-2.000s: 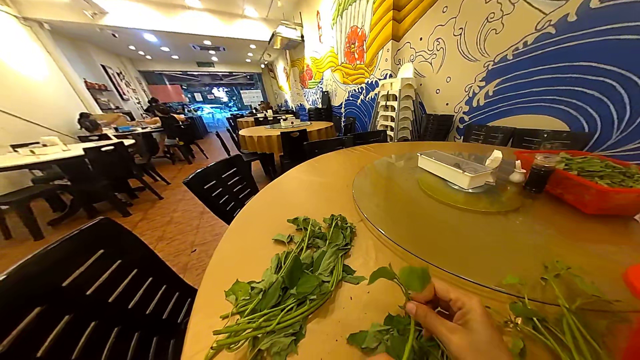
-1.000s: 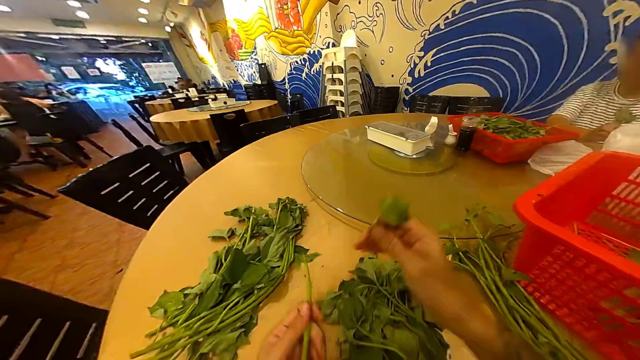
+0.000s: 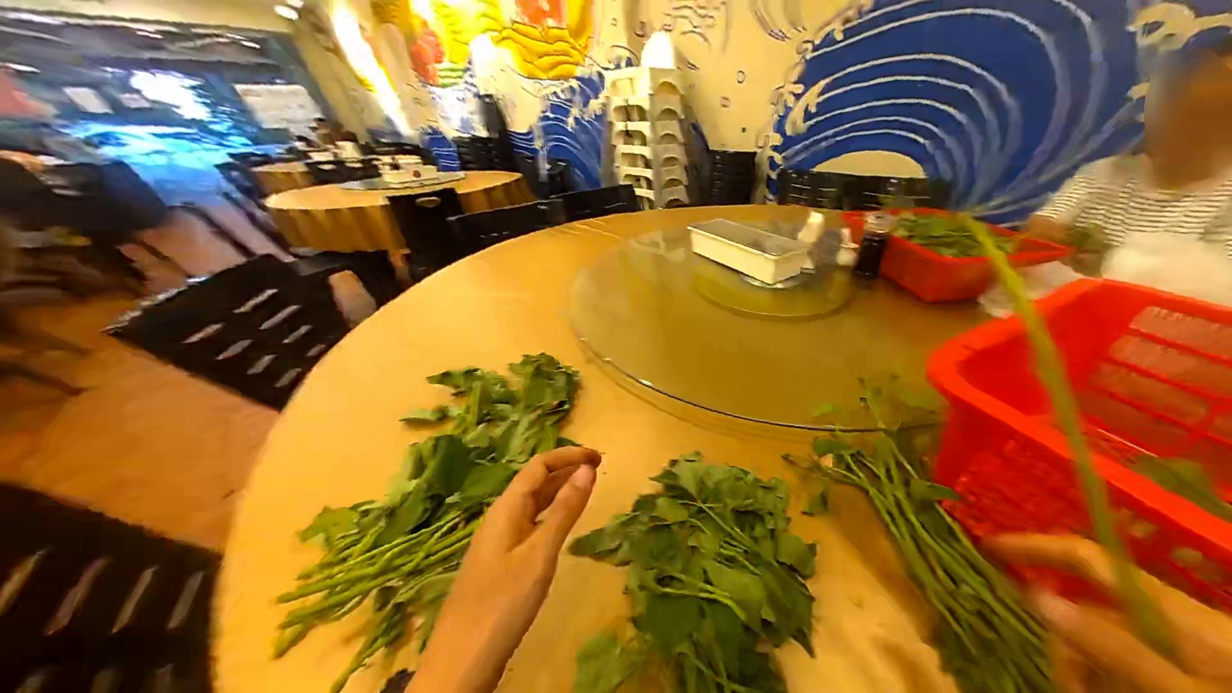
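My left hand [image 3: 534, 520] is raised over the table beside the left pile of leafy green stems [image 3: 452, 500], fingers curved, thumb and fingertips near each other, holding nothing visible. At the lower right my right hand [image 3: 1107, 606], blurred, holds a long green stem [image 3: 1059, 404] upright in front of the large red plastic basket [image 3: 1001, 346]. Between my hands lies a middle pile of leafy greens [image 3: 712, 568]. Another bunch of long-stemmed greens [image 3: 924, 529] rests to its right, against the basket's left side.
The round table [image 3: 318, 472] carries a glass turntable [image 3: 674, 346] with a white rectangular container [image 3: 746, 252] and a dark sauce bottle [image 3: 873, 245]. A red container of greens [image 3: 929, 265] stands farther back near a seated person in a striped top [image 3: 1107, 197]. Black chairs [image 3: 241, 327] line the left side.
My right hand has moved right, to the red basket, with a stem in it. My left hand, on a stem a second ago, is now lifted over the left pile. The view has swung right.
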